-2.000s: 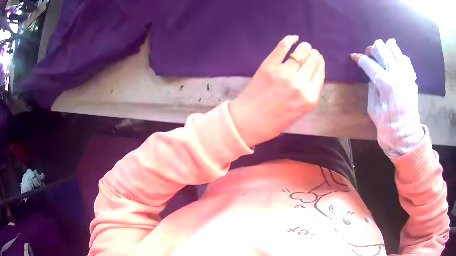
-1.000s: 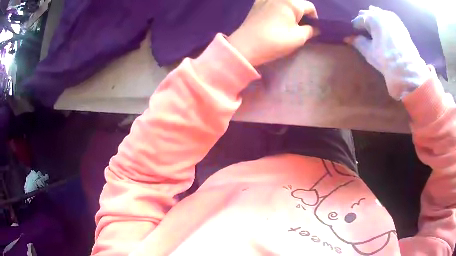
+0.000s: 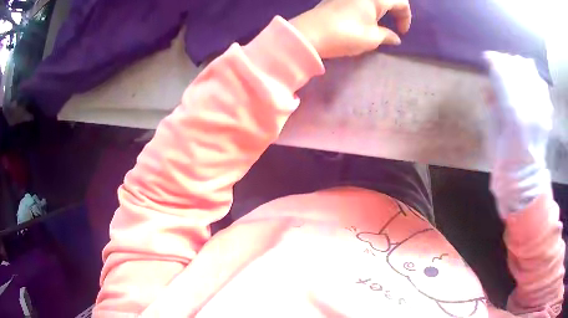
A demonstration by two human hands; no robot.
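A dark purple garment panel (image 3: 448, 34) lies on the pale table, its lower edge running across near the table's front. My left hand (image 3: 358, 28), bare, rests at that edge with thumb and forefinger apart; its upper part meets the picture's top edge, and whether it grips cloth is unclear. My right hand (image 3: 520, 93), in a white glove, is blurred at the panel's right end; its fingers cannot be made out.
More purple cloth (image 3: 106, 56) spreads at the left and hangs towards the table's left corner. The stained table (image 3: 398, 105) has its front edge close to my body. A small white thing (image 3: 30, 208) shows at lower left. Strong glare fills the upper right.
The panel's front edge was pinched up between both hands a second ago and now lies lower and flatter. My right hand has moved right and towards me; my left hand's fingers have opened.
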